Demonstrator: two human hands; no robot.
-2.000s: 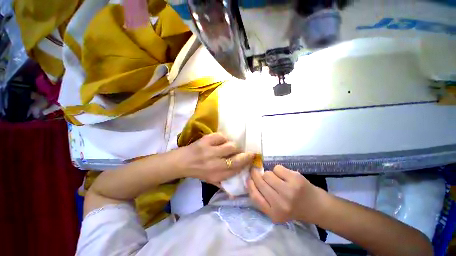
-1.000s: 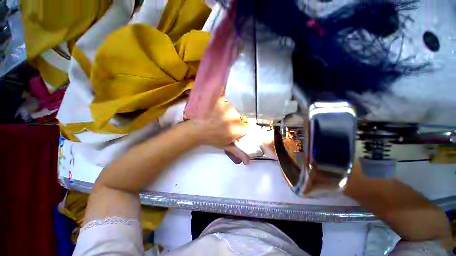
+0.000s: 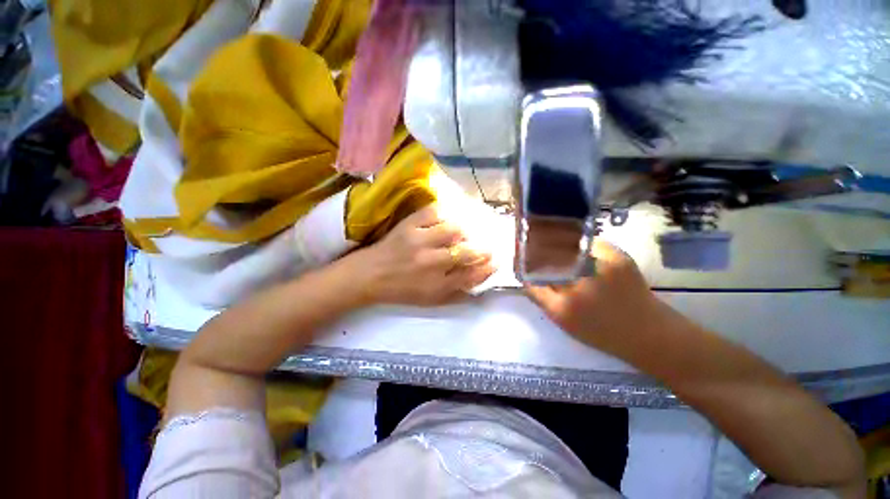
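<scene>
The mustard fabric (image 3: 263,127) with white panels (image 3: 322,234) lies heaped left of the machine head and runs to the needle area. My left hand (image 3: 424,261) rests on the white fabric's end, fingers bent, at the left of the bright lamp glow. My right hand (image 3: 600,297) is on the other side, its fingertips near the fabric edge and partly hidden behind the chrome cover (image 3: 558,185). The glare and the cover hide the needle, and whether the right fingers pinch fabric cannot be told. The white sewing machine (image 3: 459,88) stands over the work.
A pink strip (image 3: 376,93) and a navy thread tuft (image 3: 605,58) hang on the head. The tension assembly (image 3: 695,219) is at right. The table's front edge (image 3: 468,377) has a measuring tape look. Dark red cloth (image 3: 59,361) hangs at left.
Both hands and the fabric end have gone from the table's front edge up to the needle area. Since one second ago the view has shifted, and the right hand shows more beside the chrome cover.
</scene>
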